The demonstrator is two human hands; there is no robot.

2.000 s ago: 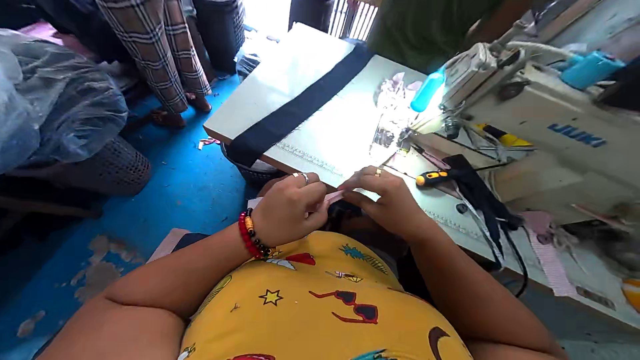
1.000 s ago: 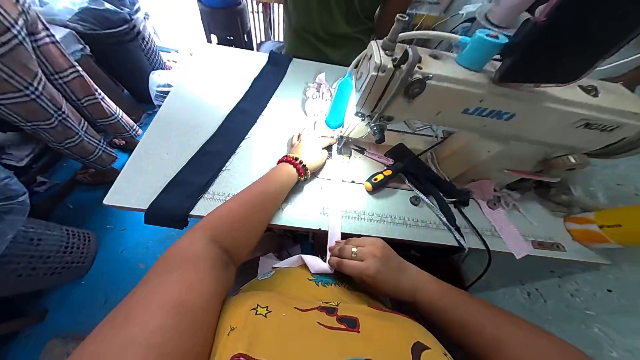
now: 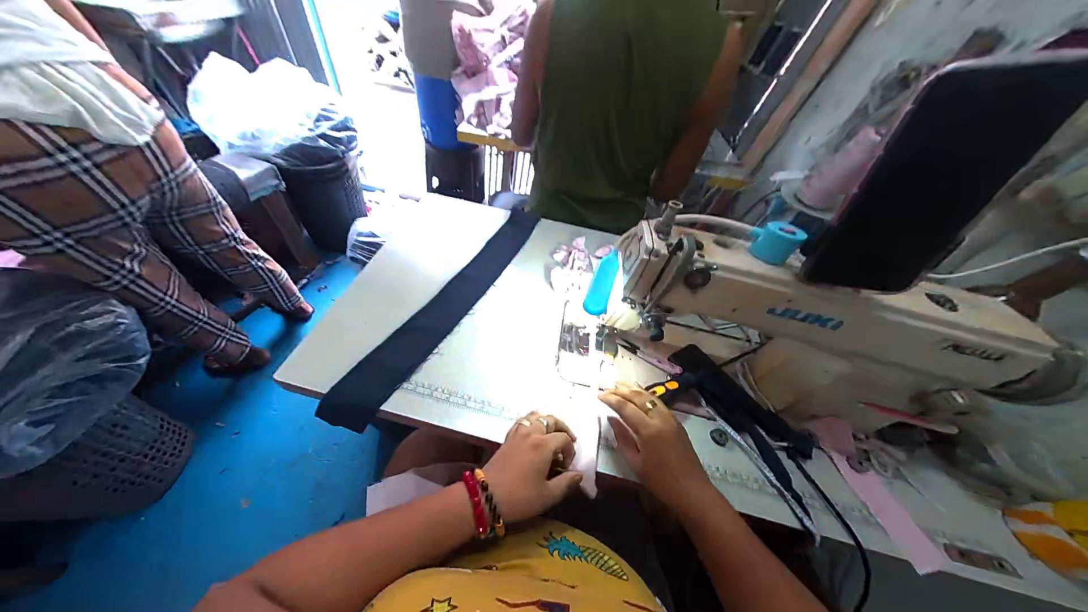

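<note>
A pale pink fabric strip (image 3: 585, 450) lies at the table's front edge, below the needle area of a Juki sewing machine (image 3: 816, 314). My left hand (image 3: 537, 459), with rings and beaded bracelets, is closed on the strip's left side. On its right, my right hand (image 3: 653, 429) rests with fingers extended at the strip's edge; whether it grips the cloth is not clear. A bright lamp washes out the cloth near the presser foot. To the left a long navy fabric band (image 3: 433, 327) lies diagonally across the white table (image 3: 365, 319).
Right of my right hand lie a yellow-and-black tool (image 3: 663, 388), black straps (image 3: 739, 408) and a pink scrap (image 3: 884, 510). A dark screen (image 3: 943, 170) stands over the machine. One person (image 3: 625, 102) is behind the table, another (image 3: 127, 212) at the left near baskets.
My left hand has come back from beside the needle to the table's front edge. My right hand has moved up from my lap onto the tabletop. The view has tilted upward.
</note>
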